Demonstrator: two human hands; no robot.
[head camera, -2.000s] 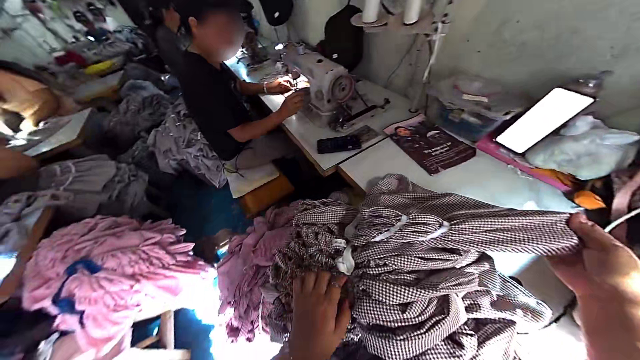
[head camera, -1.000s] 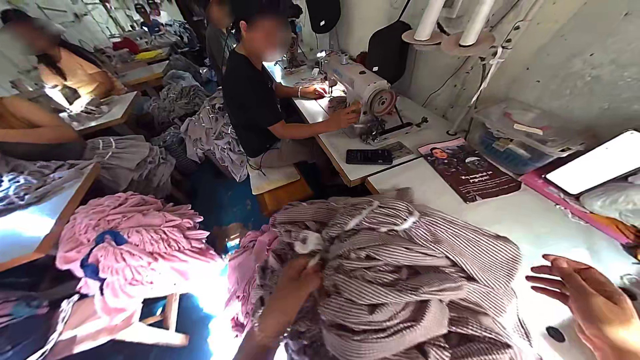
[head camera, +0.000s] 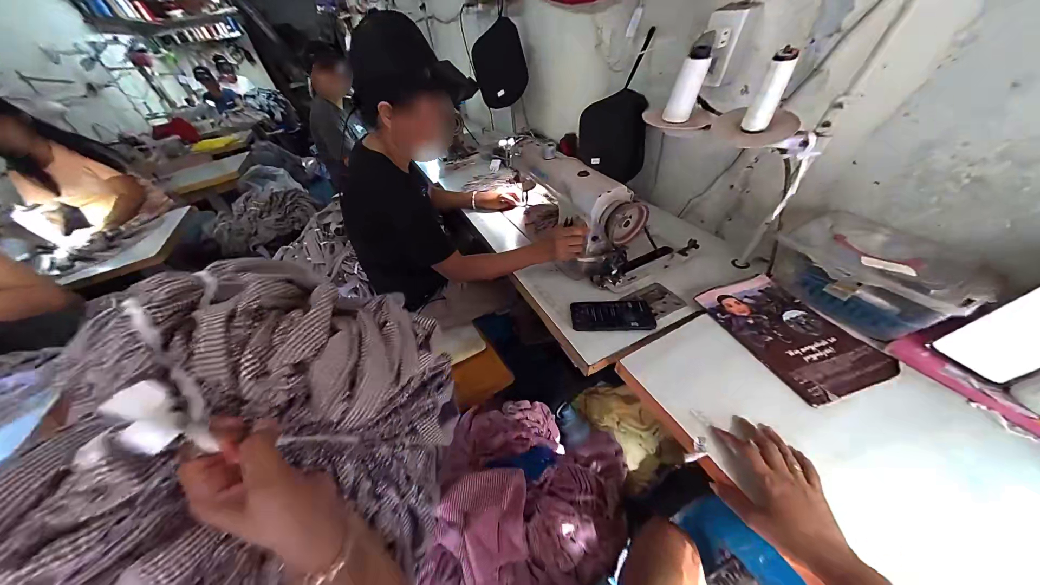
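My left hand (head camera: 260, 496) grips a white tie strip (head camera: 183, 390) on a large bundle of brown-and-white checked gathered fabric (head camera: 325, 349), which fills the lower left of the view. At the lower right, my right hand (head camera: 772, 471) rests with its fingers spread at the edge of the white table (head camera: 812, 439) and holds nothing. Between my hands, lower down, lies a heap of pink checked fabric (head camera: 528, 504), with a pale yellow cloth (head camera: 626, 426) beside it.
A co-worker (head camera: 406, 219) sits at an industrial sewing machine (head camera: 585, 187) ahead. A black phone (head camera: 613, 315) lies on that table. On mine are a printed booklet (head camera: 800, 341), a clear plastic box (head camera: 877, 268) and a white-screened device (head camera: 995, 337). Thread cones (head camera: 768, 93) stand above.
The checked bundle has moved left off the white table along with my left hand. My right hand, on the fabric two seconds ago, has let go of it. The view has shifted.
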